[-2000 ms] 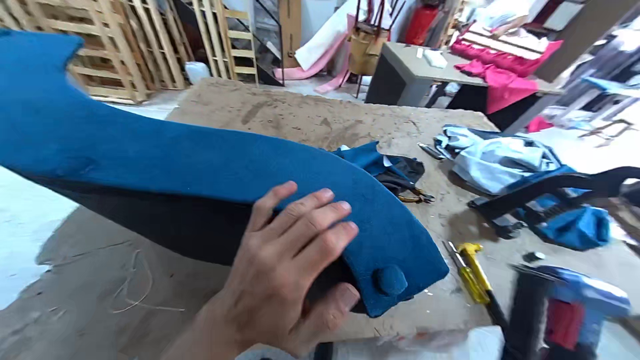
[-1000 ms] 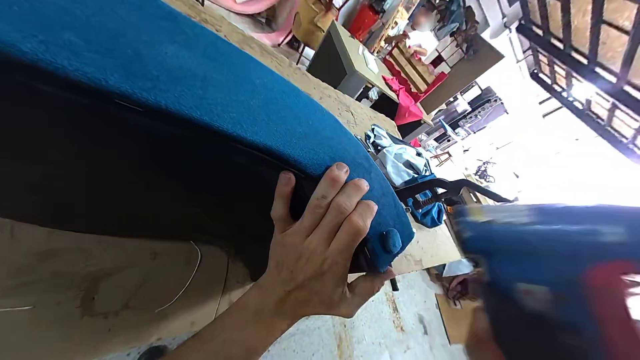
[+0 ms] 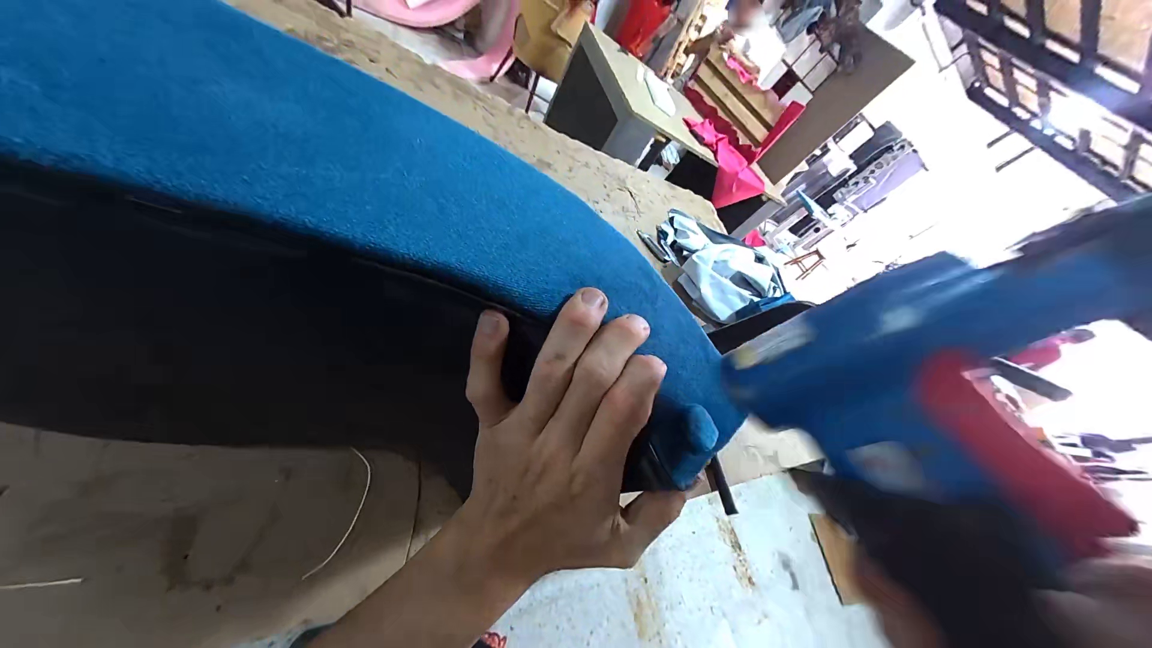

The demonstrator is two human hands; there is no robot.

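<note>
A long curved upholstered piece in blue fabric with a black underside spans the left and middle of the view. My left hand presses on its edge near the right end, fingers spread over the blue and black materials, thumb beside a small blue-covered knob. On the right, my right hand, blurred and partly cut off by the frame, grips a blue and red power tool, likely a staple gun. The tool's nose is by the blue end; whether it touches cannot be told.
The piece lies over a worn worktable with loose thread. Light blue cloth lies at the table's far side. Beyond stand a grey desk with pink fabric, a yellow chair and a blurred person.
The blue and red tool has come to the blue piece's right end from the right. My left hand stays on the edge. The view has tilted strongly since two seconds ago.
</note>
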